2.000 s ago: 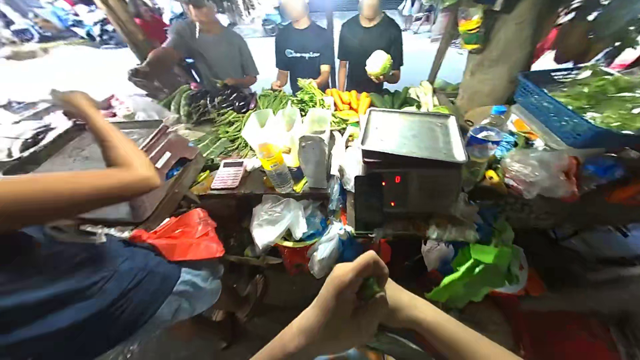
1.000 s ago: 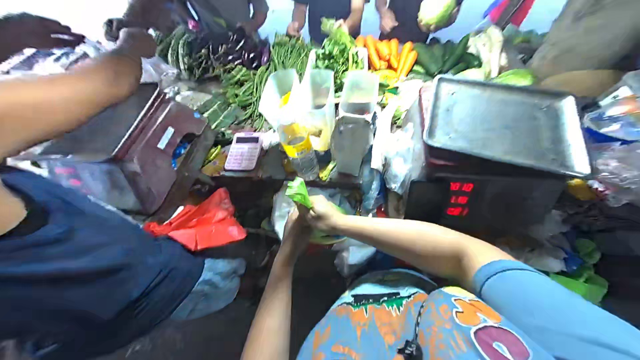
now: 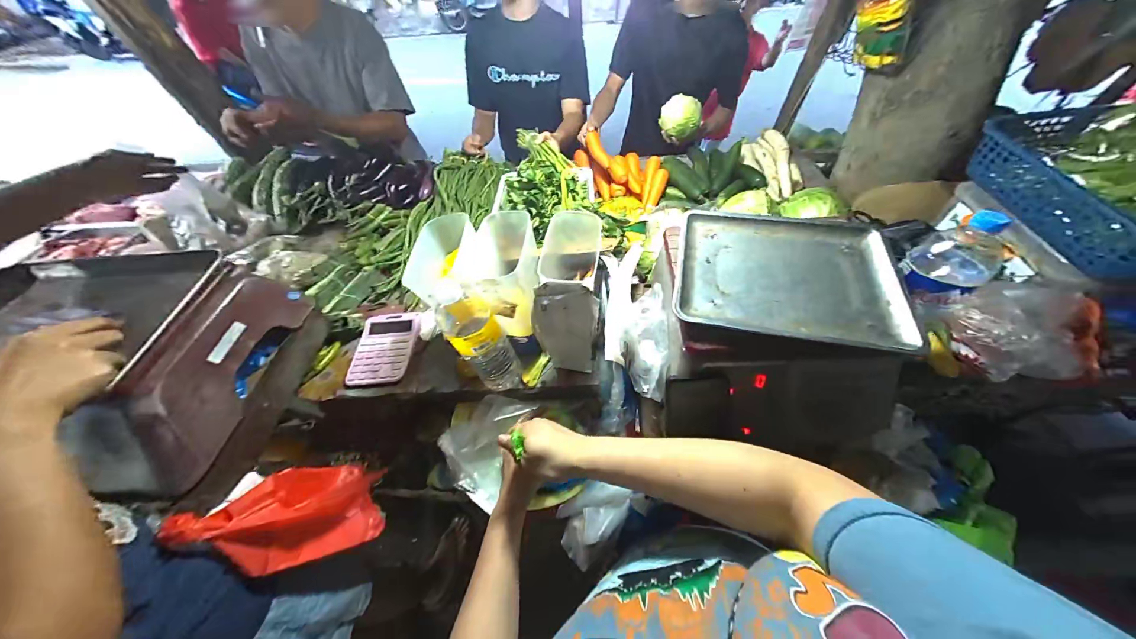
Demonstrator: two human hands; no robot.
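Note:
My right hand (image 3: 552,446) is closed on a small bunch of green leaves (image 3: 518,445), just below the stall's front edge. My left hand (image 3: 517,475) touches it from below and is largely hidden, so its grip does not show. Beneath both hands are a clear plastic bag (image 3: 475,453) and a container with a yellow rim. Above them on the stall lie a plastic bottle with a yellow label (image 3: 484,342), several translucent plastic containers (image 3: 568,244) and a pink calculator (image 3: 383,349).
A scale with a metal tray (image 3: 794,277) stands right, its red display lit. A second scale (image 3: 191,373) is left, beside a co-worker's arm (image 3: 53,426) and a red plastic bag (image 3: 284,519). Several people stand behind carrots (image 3: 626,173), cucumbers (image 3: 719,170) and eggplants (image 3: 377,182); one holds a cabbage (image 3: 681,118).
The scale's display showed several digits one second ago and now shows a zero. The co-worker's hand at the left has come down onto the left scale. The view has tilted up again.

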